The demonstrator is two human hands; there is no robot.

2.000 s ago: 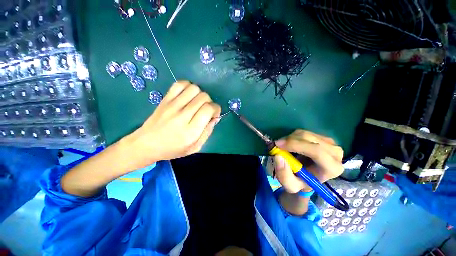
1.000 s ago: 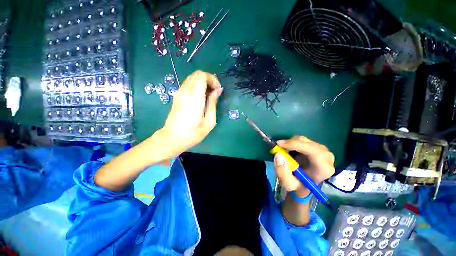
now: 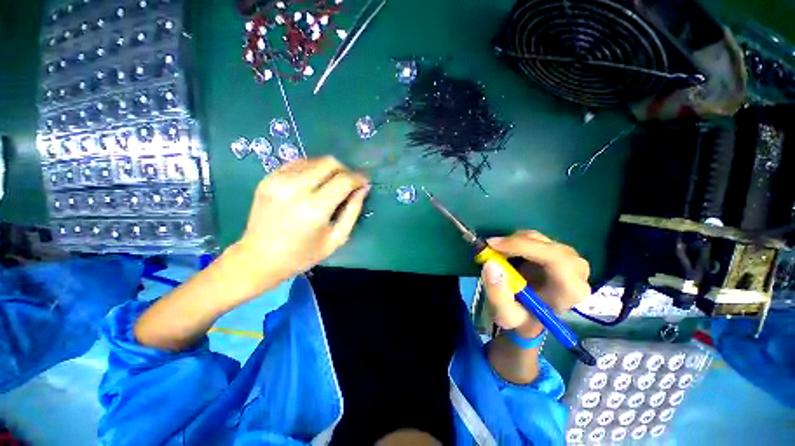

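My left hand (image 3: 305, 209) is pinched with fingertips together around a thin strand whose end shows just left of a small round PCB (image 3: 406, 193). That PCB lies flat on the green mat (image 3: 418, 239). My right hand (image 3: 536, 279) holds the yellow and blue soldering iron (image 3: 527, 296) like a pen. The iron's tip is just right of the PCB, apart from it. Solder wire (image 3: 288, 113) runs up from my left hand. Another PCB (image 3: 365, 127) lies above, and one (image 3: 406, 71) lies beside the black lead wires (image 3: 458, 118).
Several PCBs (image 3: 261, 146) lie left. A blister tray (image 3: 118, 131) is far left. Red-lead components (image 3: 292, 39) and tweezers (image 3: 349, 45) are at the back. A fan (image 3: 584, 52) and dark fixture (image 3: 697, 235) stand right; a second tray (image 3: 632, 388) is low right.
Since a second ago my left hand has come down and left, towards the PCB's level, uncovering another PCB above it. The iron stays near the PCB. The camera view has shifted slightly.
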